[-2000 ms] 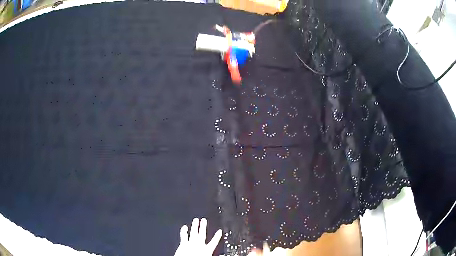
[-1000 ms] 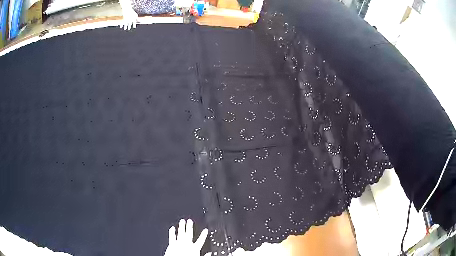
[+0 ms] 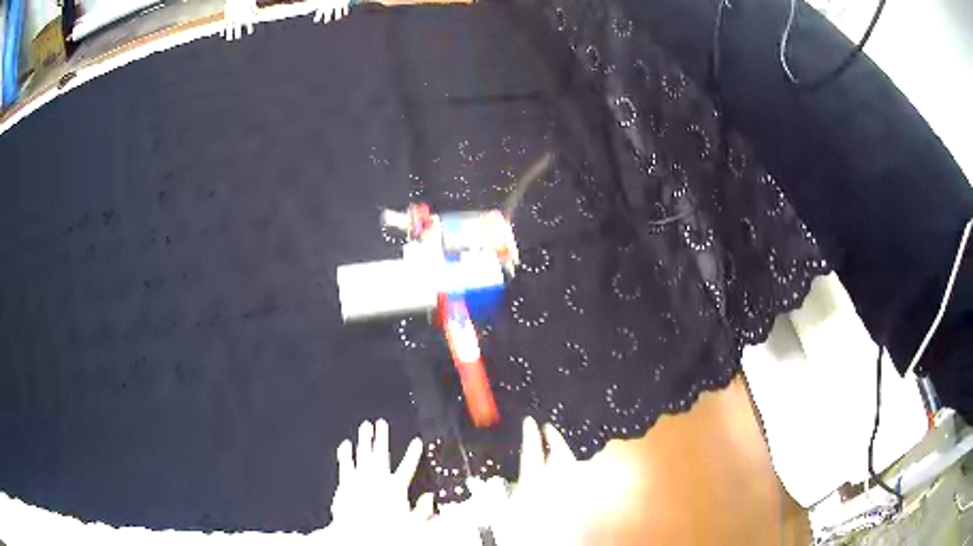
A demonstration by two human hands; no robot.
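Black eyelet fabric covers most of the table, with a scalloped edge at the near right. A machine, blurred, with a pale block, blue body and red handle, is over the fabric's cut line at the centre. My left hand lies flat on the fabric near the front edge, fingers spread. My right hand is at the fabric's near edge to its right, overexposed, with fingers apart; whether it touches or pinches the cloth is unclear.
A thick black fabric roll lies along the right. Another person's two hands rest at the far edge. Brown table wood and white paper show at the near right. Cables hang over the roll.
The machine has come from the far edge to the centre. My right hand now shows clearly beside my left hand. A second hand of the other person shows at the far edge.
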